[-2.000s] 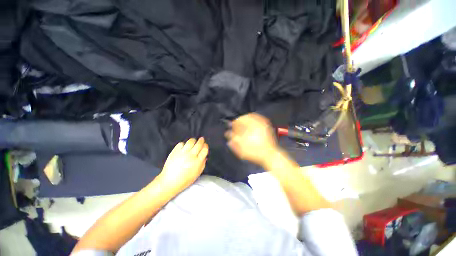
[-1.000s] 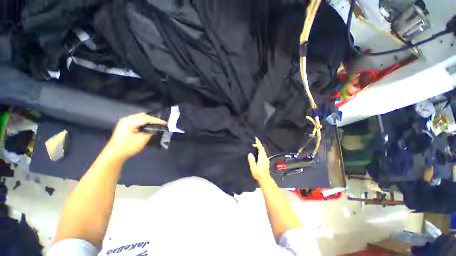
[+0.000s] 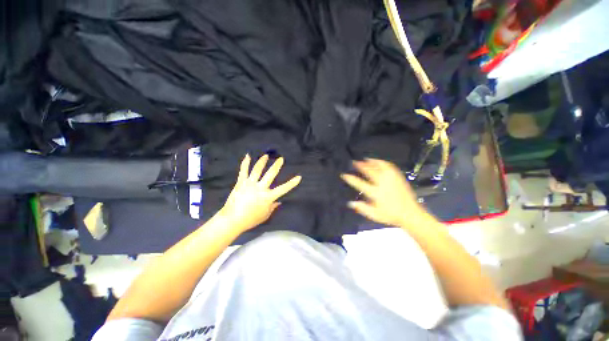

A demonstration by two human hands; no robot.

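Observation:
A black garment (image 3: 294, 193) lies over the board in front of me, with a white strip (image 3: 194, 180) at its left edge. My left hand (image 3: 257, 193) lies flat on the garment with its fingers spread. My right hand (image 3: 380, 193) is over the garment's right part, fingers apart and slightly blurred; it holds nothing that I can see. The narrow grey padded pressing arm (image 3: 87, 174) runs out to the left of the garment. The iron is mostly hidden behind my right hand; its tan hose (image 3: 411, 56) comes down from the top.
A large crumpled black garment pile (image 3: 220, 66) lies behind the work. A cream wedge (image 3: 95, 221) lies on the dark table pad (image 3: 133, 233) at the left. A red-edged tray (image 3: 491, 214) is at the table's right end. A red stool (image 3: 534, 296) stands at the lower right.
My left hand has let go of the garment's left edge, moved right and flattened on the cloth. My right hand has moved up and right. The white strip now lies straight.

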